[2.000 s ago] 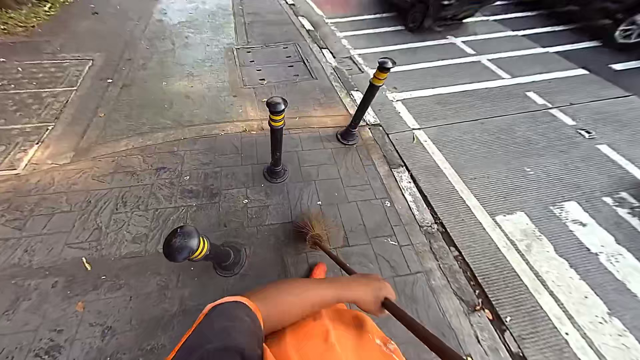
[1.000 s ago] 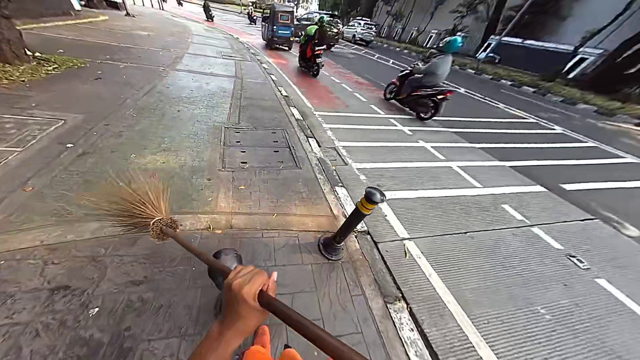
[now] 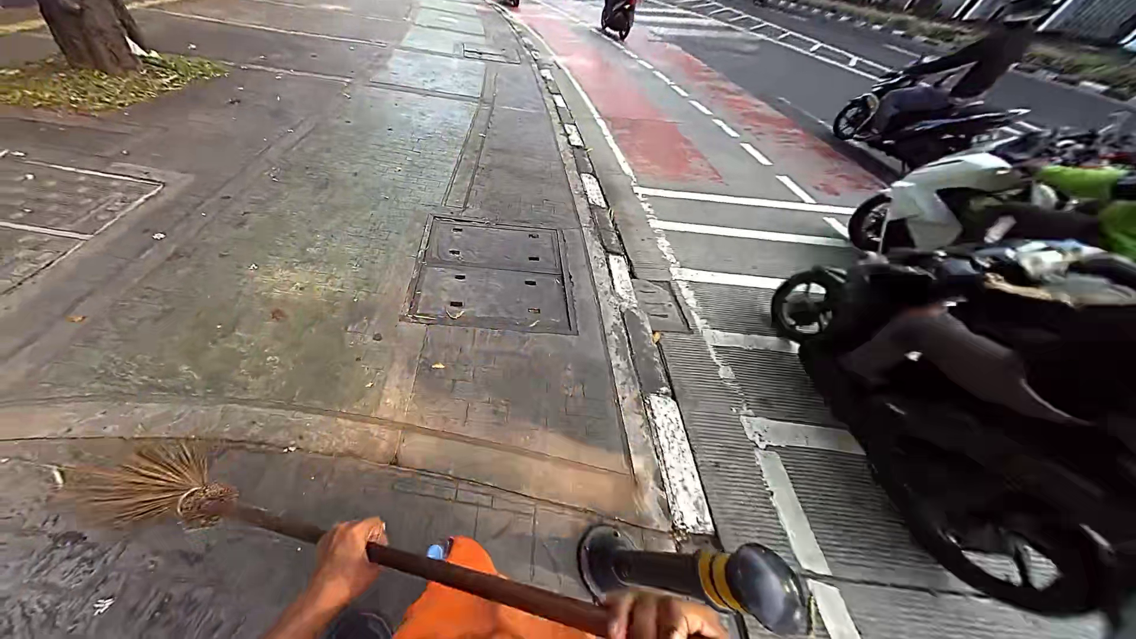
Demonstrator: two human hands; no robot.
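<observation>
A long-handled broom with stiff straw-like bristles [image 3: 155, 488] lies across the lower part of the head view. My left hand [image 3: 351, 550] grips its dark wooden handle [image 3: 488, 587] not far from the bristle head. Closer to the handle's other end, at the bottom edge, my right hand [image 3: 661, 614] is closed around it. The bristles are at the left, over the dark pavement. Just beyond my right hand is a black bollard with yellow bands [image 3: 710, 577]. Orange clothing [image 3: 470, 586] shows between my hands.
Several motorcycles with riders [image 3: 958, 355] pass on the road at the right, close to the black-and-white kerb [image 3: 679, 461]. A metal access cover [image 3: 497, 275] is set in the pavement ahead. At the upper left stand a tree trunk [image 3: 84, 35] and scattered leaves [image 3: 106, 84].
Motorcycles now fill the right side near the kerb. The broom head is lower in view, and a second hand shows on the handle. The view has shifted along the pavement.
</observation>
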